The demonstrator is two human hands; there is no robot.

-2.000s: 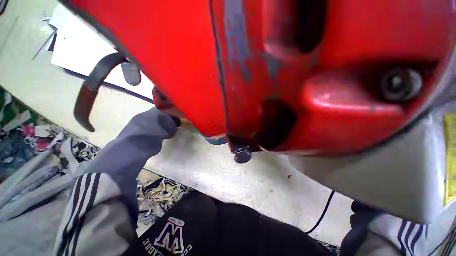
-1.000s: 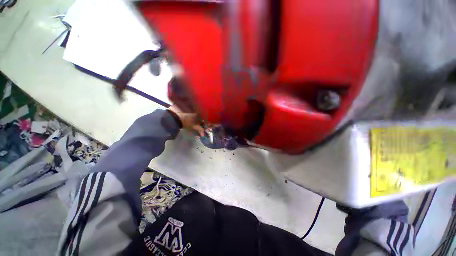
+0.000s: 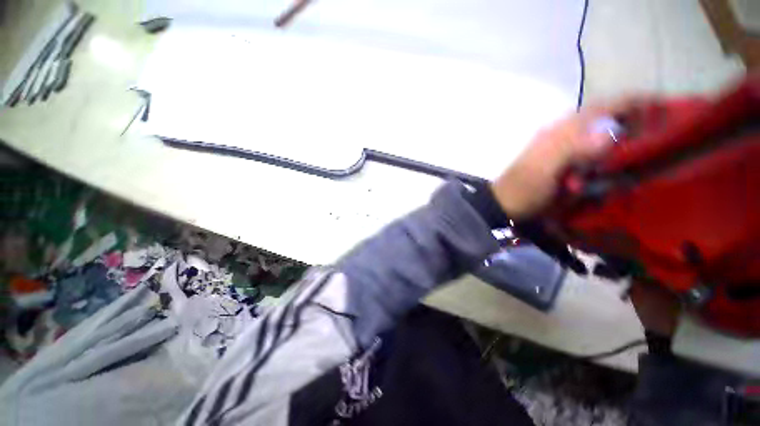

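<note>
The red cloth cutting machine point(image 3: 667, 208) is at the right, blurred and cut off by the frame edge. My bare left hand point(image 3: 554, 158) holds the front of its red body; the fingers are blurred. My right hand point(image 3: 658, 308) is beneath the machine at the lower right; only the wrist area shows and its fingers are hidden. The dark grey base plate point(image 3: 525, 279) lies over the near part of the table, below my left wrist. The fabric lay point(image 3: 333, 91) has a white paper top and a dark near edge with a curved step in it.
The cream table point(image 3: 275, 195) has its near edge running from left to lower right. Narrow cut pieces point(image 3: 50, 71) lie at the upper left. A brown strip point(image 3: 293, 12) lies on the paper. Fabric scraps point(image 3: 200, 308) are heaped below the edge. A thin cable point(image 3: 617, 351) shows lower right.
The machine has moved to the right and tilted in view, uncovering the lay's stepped edge and the base plate. My left hand has moved right and up onto its front.
</note>
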